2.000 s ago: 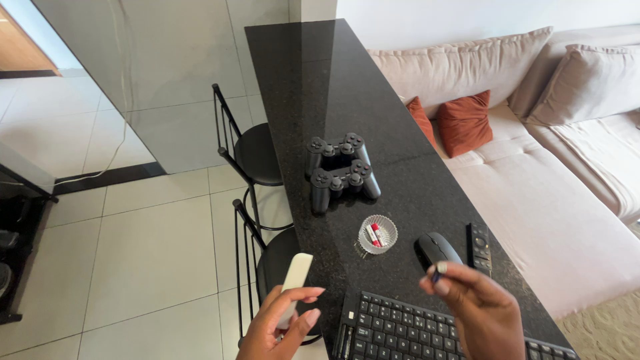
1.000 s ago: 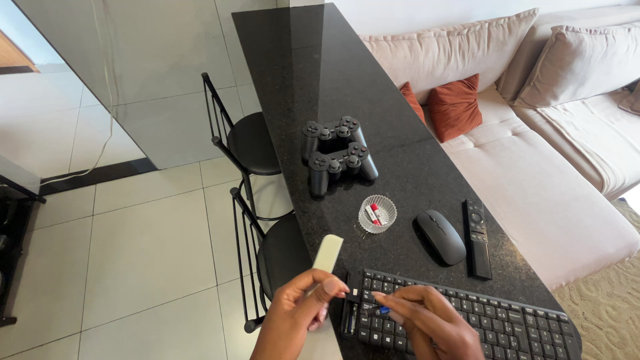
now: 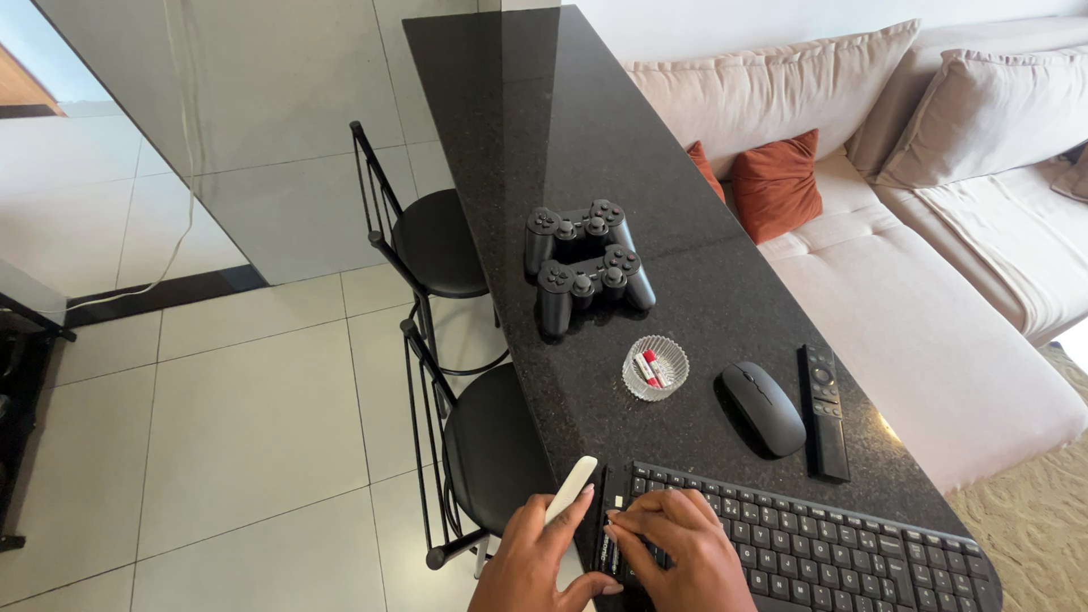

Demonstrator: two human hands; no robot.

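My left hand [image 3: 544, 552] holds a slim white plastic piece [image 3: 571, 489] upright between thumb and fingers, at the left end of a black keyboard [image 3: 799, 544]. My right hand [image 3: 680, 544] is beside it, its fingertips pinched over a narrow dark device [image 3: 610, 544] with a battery in it; what the fingertips pinch is hidden. A ribbed clear glass bowl [image 3: 655, 368] with red and white batteries [image 3: 652, 369] stands above the keyboard. To its right lie a black mouse [image 3: 762, 410] and a black remote control [image 3: 824, 412].
Two black game controllers [image 3: 595, 285] lie farther up the black stone counter [image 3: 629, 136]. Black stools [image 3: 497, 446] line its left side. A beige sofa [image 3: 918, 323] with orange cushions [image 3: 775, 185] is on the right.
My right hand has moved down and left, over the narrow device beside the keyboard. My left hand has come close to it, with the white piece still held.
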